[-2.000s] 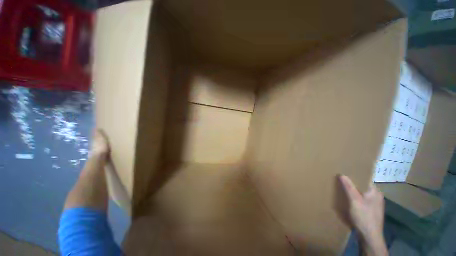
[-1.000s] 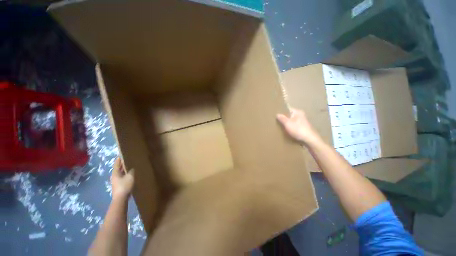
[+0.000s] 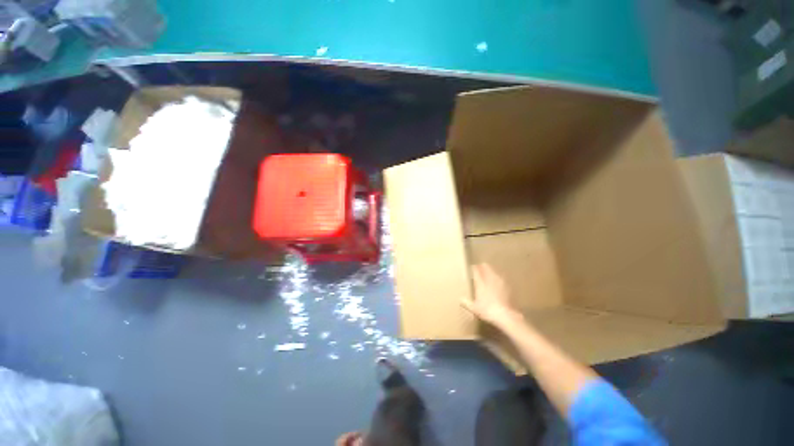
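A large empty brown shipping carton (image 3: 635, 226) stands open at the right, beside the bench. Its inner walls and the seam across its bottom show. Its left flap (image 3: 427, 253) is folded outward. My right hand (image 3: 490, 298) reaches across to the carton's left side, at the fold of that flap, with thumb and fingers spread and no clear grip. My left hand (image 3: 349, 439) is cut off by the bottom edge; only a small part of it shows, away from the carton.
A red stool (image 3: 303, 197) stands left of the carton. An open box (image 3: 228, 97) heaped with white pieces is farther left. A filled carton (image 3: 762, 235) is at the right edge. The green bench (image 3: 540, 43) runs along the top. White scraps litter the floor.
The empty carton now stands farther right, beside the stool. My left hand has let go and moved to the bottom edge. My right hand has moved from the carton's right side to its left.
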